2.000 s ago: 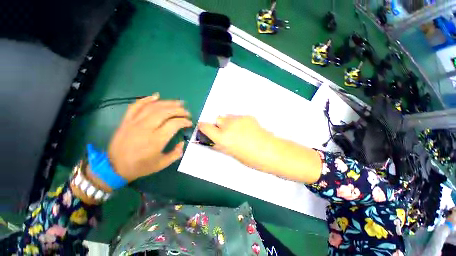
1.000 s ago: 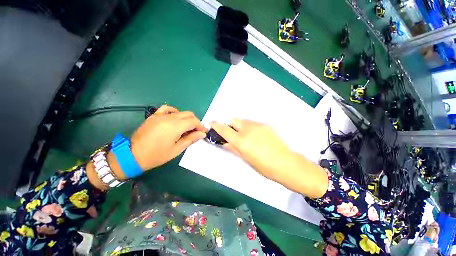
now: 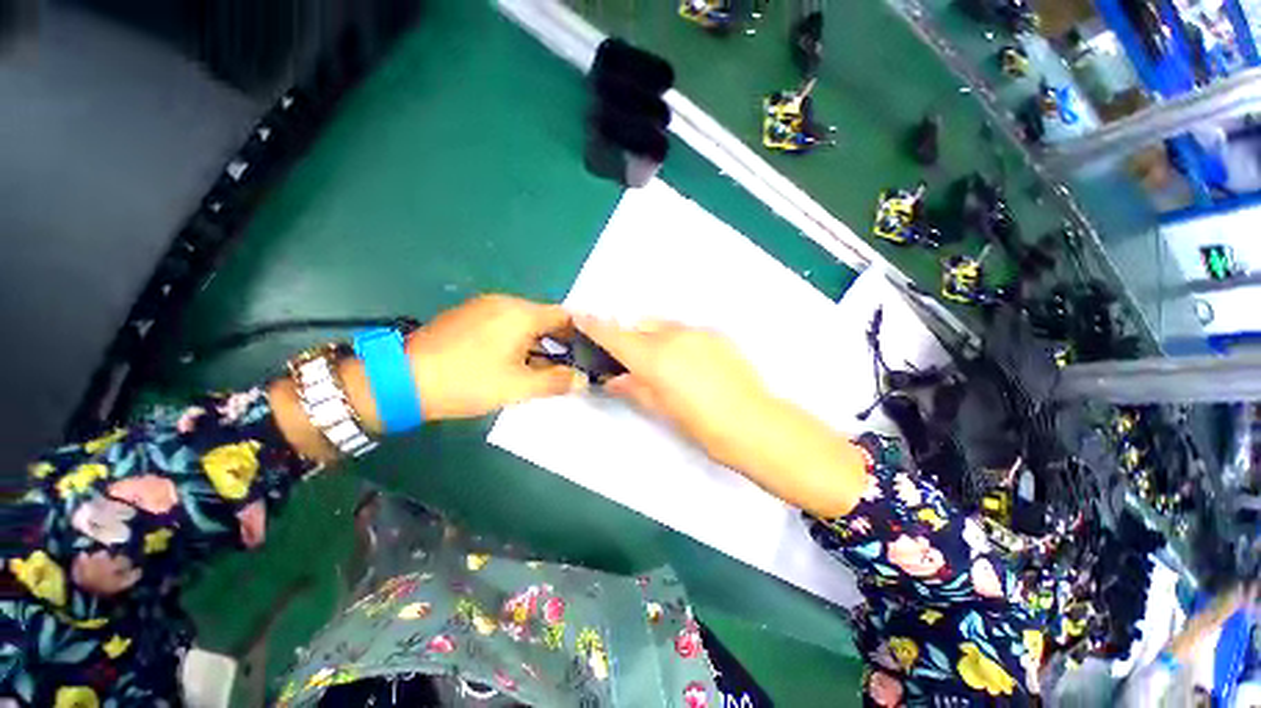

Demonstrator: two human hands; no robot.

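A small black adapter housing (image 3: 595,357) is held between both hands over the left part of the white paper sheet (image 3: 719,484). Its open side shows something light or silvery inside, too small to make out. My left hand (image 3: 491,357) grips its left end with thumb and fingers. My right hand (image 3: 678,376) grips its right end. A thin black cord (image 3: 284,329) trails left from behind my left hand across the green bench. The fingers hide much of the housing.
Black housing covers (image 3: 629,104) stand in a column above the sheet. Boards with yellow transformers (image 3: 788,122) lie on the green belt beyond a white rail (image 3: 747,166). Black cords and parts (image 3: 968,415) are heaped at right. A large dark panel (image 3: 83,180) fills the left.
My left hand has moved closer to the right hand and now grips the housing's left end, with the wrist more level. The housing is turned so its inside shows. The view has shifted slightly.
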